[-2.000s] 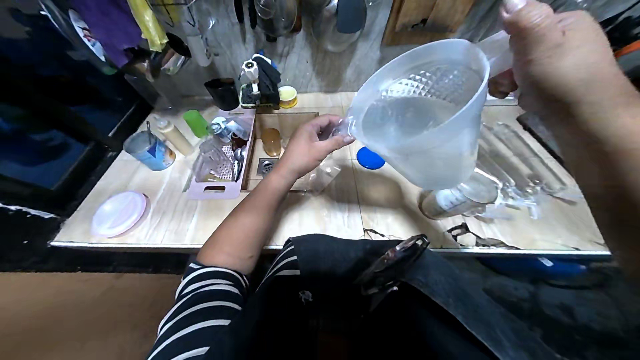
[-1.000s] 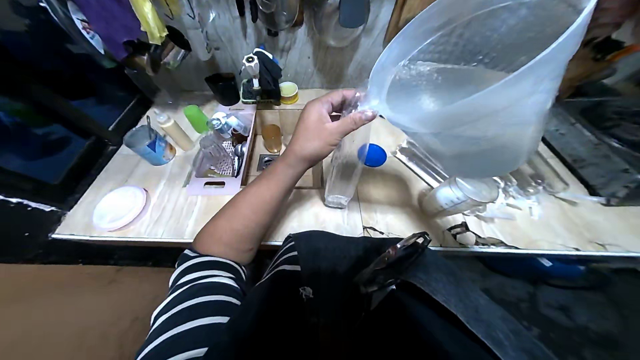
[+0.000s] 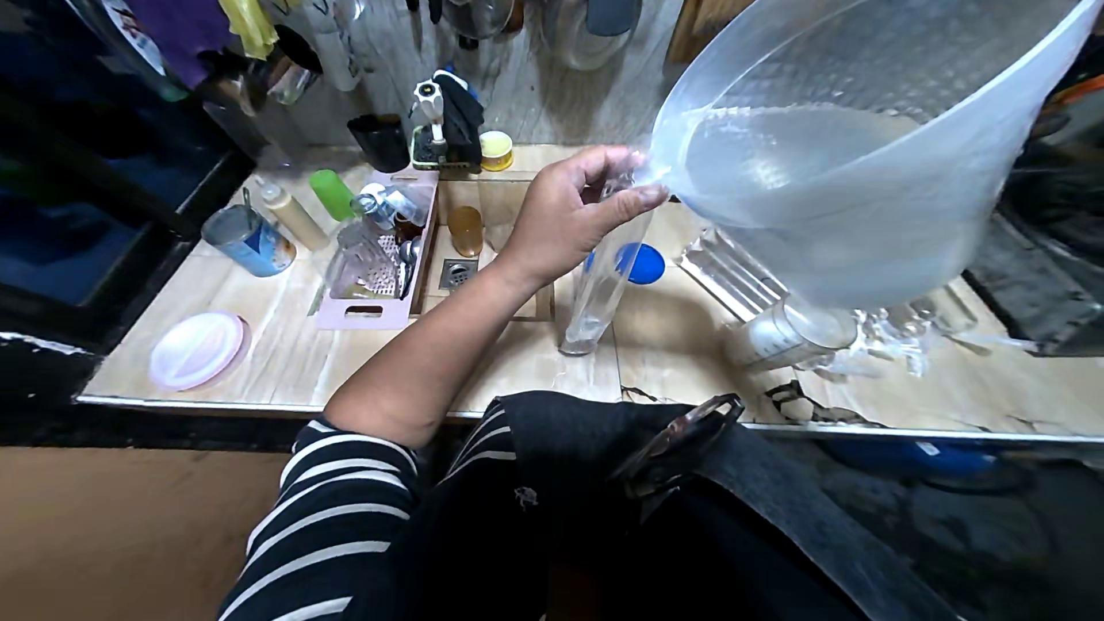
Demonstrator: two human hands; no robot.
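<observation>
My left hand (image 3: 586, 211) grips the top of a long, narrow clear container (image 3: 599, 297), whose lower end reaches the tiled counter; whether it is a bottle or a plastic sleeve I cannot tell. A translucent plastic pitcher (image 3: 862, 198) with cloudy-looking liquid in it tilts toward that container, its lip at my left fingertips. My right hand is outside the view, and so is the pitcher's handle. Below the pitcher is a clear measuring cup or jar (image 3: 789, 335) with markings. Behind the narrow container lies a round blue lid (image 3: 640, 263).
Long clear pieces (image 3: 733, 274) and small clear items (image 3: 906, 332) lie right. A small sink (image 3: 459, 273) holds an amber cup (image 3: 466, 231). Left are a pink basket (image 3: 362, 317), a can (image 3: 250, 241), a squeeze bottle (image 3: 293, 216) and a round lid (image 3: 197, 351).
The pitcher has come nearer and fills more of the view. My right hand, on its handle two seconds ago, has left the view. The narrow container now shows standing below my left hand.
</observation>
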